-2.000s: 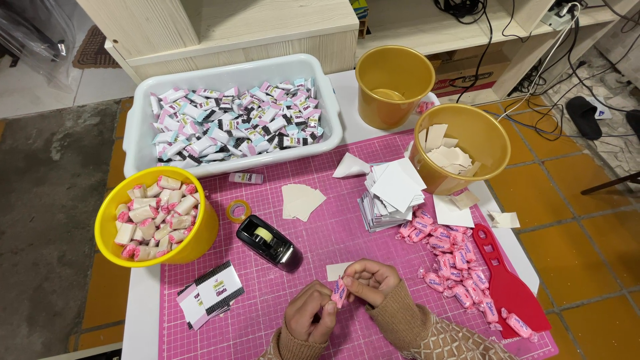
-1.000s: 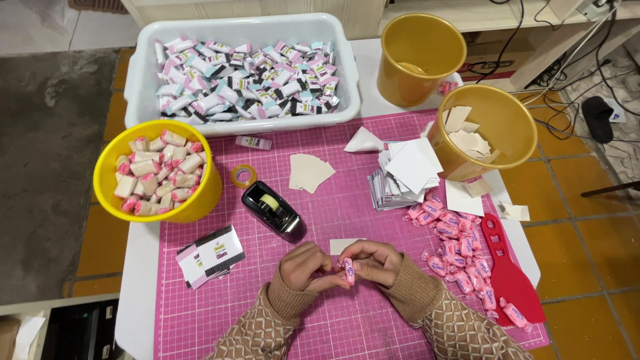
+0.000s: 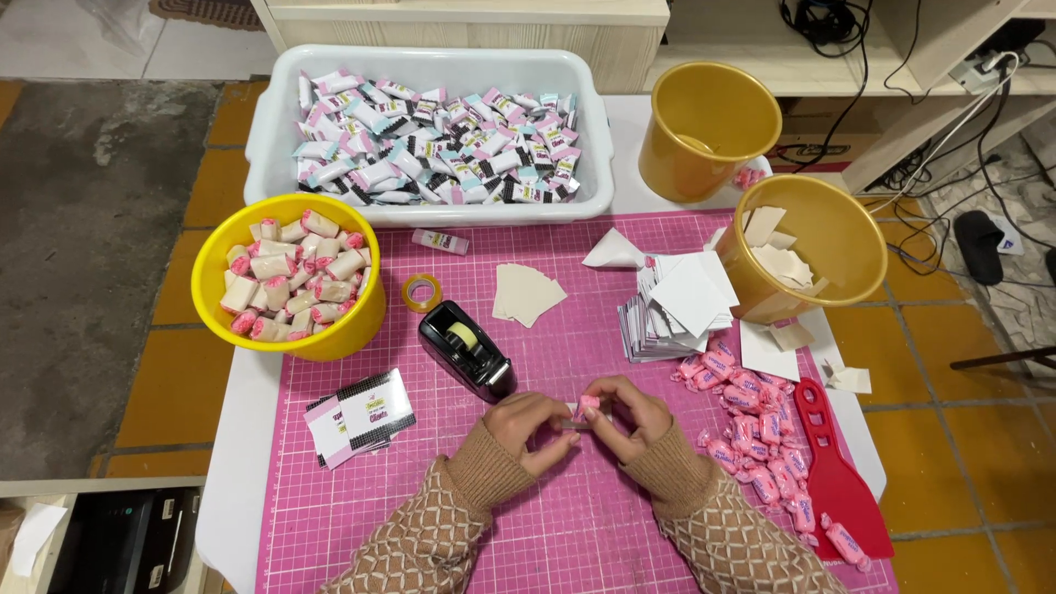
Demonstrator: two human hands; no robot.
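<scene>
My right hand (image 3: 629, 417) holds a pink-wrapped candy (image 3: 588, 404) over the pink cutting mat (image 3: 569, 511). The fingers of my left hand (image 3: 528, 429) grip the left end of a small cream paper piece (image 3: 574, 419) at that candy. Just beyond my left hand stands a black tape dispenser (image 3: 467, 351), with a roll of yellow tape (image 3: 421, 292) behind it. Cream paper rectangles (image 3: 526, 294) lie fanned on the mat. Right of my right hand is a pile of pink-wrapped candies (image 3: 755, 429). Printed cards (image 3: 360, 417) lie on the left.
A white tub (image 3: 429, 216) of wrapped pieces stands at the back. A yellow bucket (image 3: 375, 305) of paper-rolled candies is at left. Two gold buckets (image 3: 709, 140) stand at back right, one holding paper scraps. A stack of cards (image 3: 681, 301) and a red spatula (image 3: 841, 487) are at right.
The candy, earlier held up between my fingers, is now lower, at the paper piece. That paper lay flat on the mat beyond my hands before. My left hand now grips its end.
</scene>
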